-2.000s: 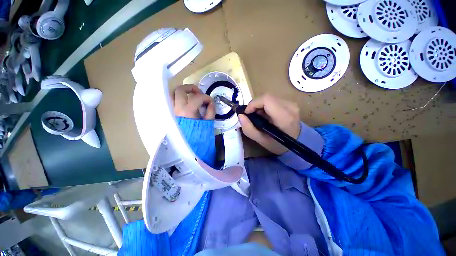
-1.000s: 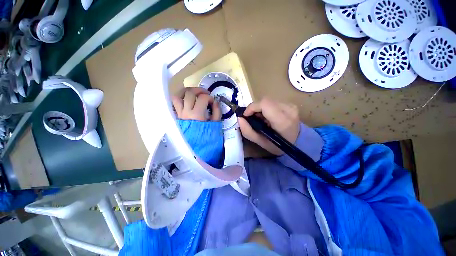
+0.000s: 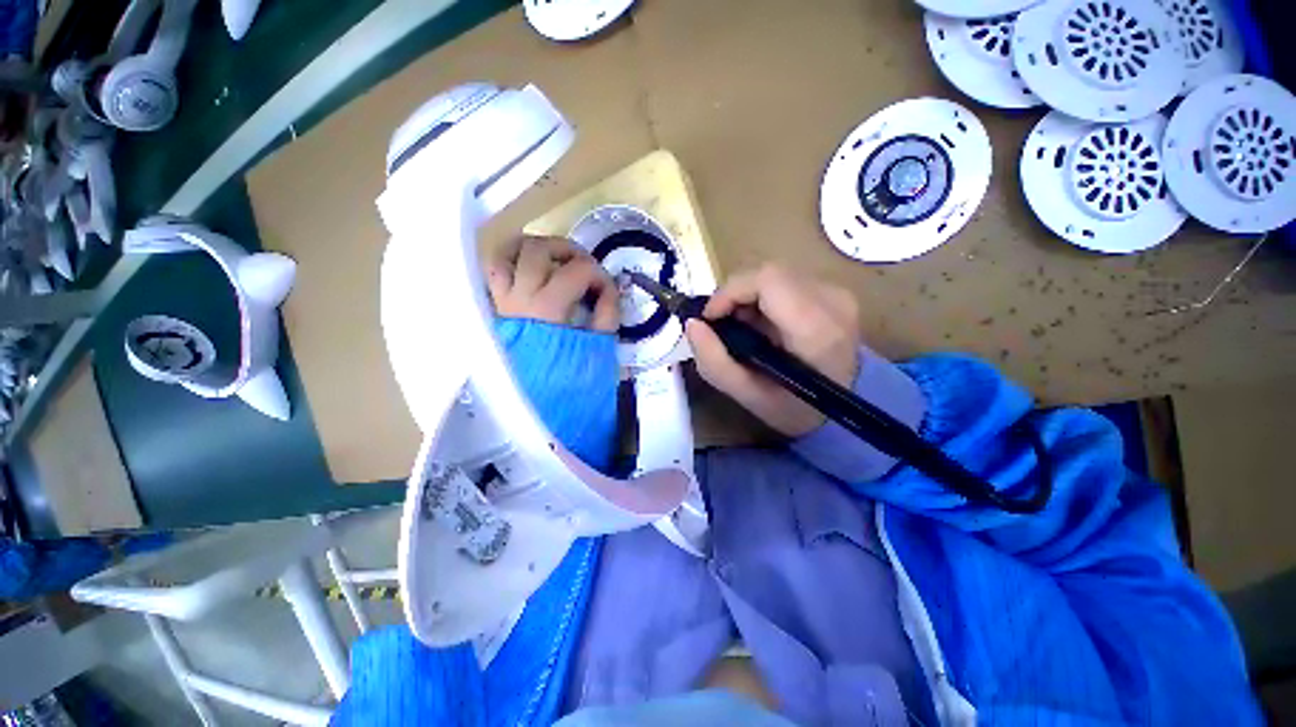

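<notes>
My right hand grips a black soldering iron like a pen. Its metal tip is inside the open white ear cup with a dark ring. The cup lies on a pale yellow pad. My left hand is at the cup's left side, fingers bent together near the iron's tip; whether it pinches a thin wire is too small to tell. The white headphone band arches over my left forearm. Its lower open shell shows a small grey-white piece.
A white disc with a round driver lies right of the cup on brown cardboard. Several slotted white discs overlap at the upper right. Another headphone lies left on the green surface. More headphones are at the upper left.
My left fingers moved in over the cup, then drew back slightly left. The iron's tip shifted only a little. The headphones at the upper left have moved slightly.
</notes>
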